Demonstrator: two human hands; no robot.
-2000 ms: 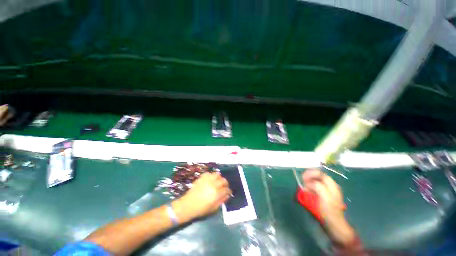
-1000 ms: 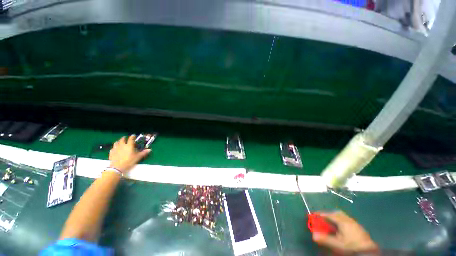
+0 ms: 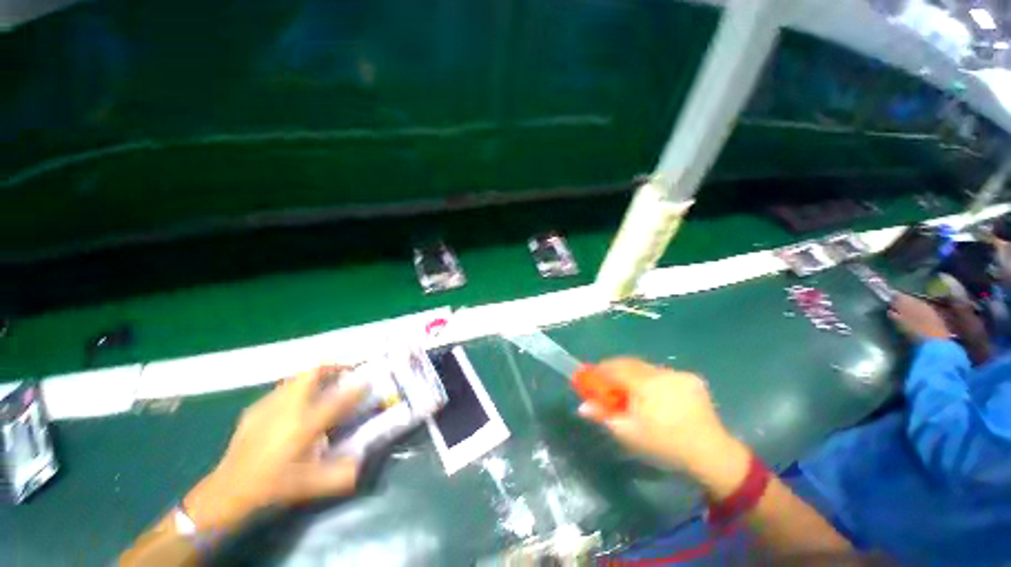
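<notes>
My left hand (image 3: pixel 277 449) holds an open phone body (image 3: pixel 390 401), silver-white and blurred, above the mat and partly over the component pile's place; the pile is hidden. My right hand (image 3: pixel 665 415) grips the orange-red air blow gun (image 3: pixel 602 388), its thin nozzle blurred and pointing up and left. A white-framed phone or screen (image 3: pixel 466 412) with a dark centre lies just right of the held phone body, between my hands.
Two phone bodies (image 3: pixel 439 268) lie on the green belt (image 3: pixel 333 306) beyond the white strip (image 3: pixel 244 366). Another phone body (image 3: pixel 22 443) lies far left. A taped post (image 3: pixel 649 238) stands ahead. Pinkish components (image 3: pixel 816 307) and a neighbouring worker in blue (image 3: pixel 942 432) are right.
My left hand has come back from the belt with a phone body. My right hand has raised the blow gun and moved it left toward it. The view has turned right.
</notes>
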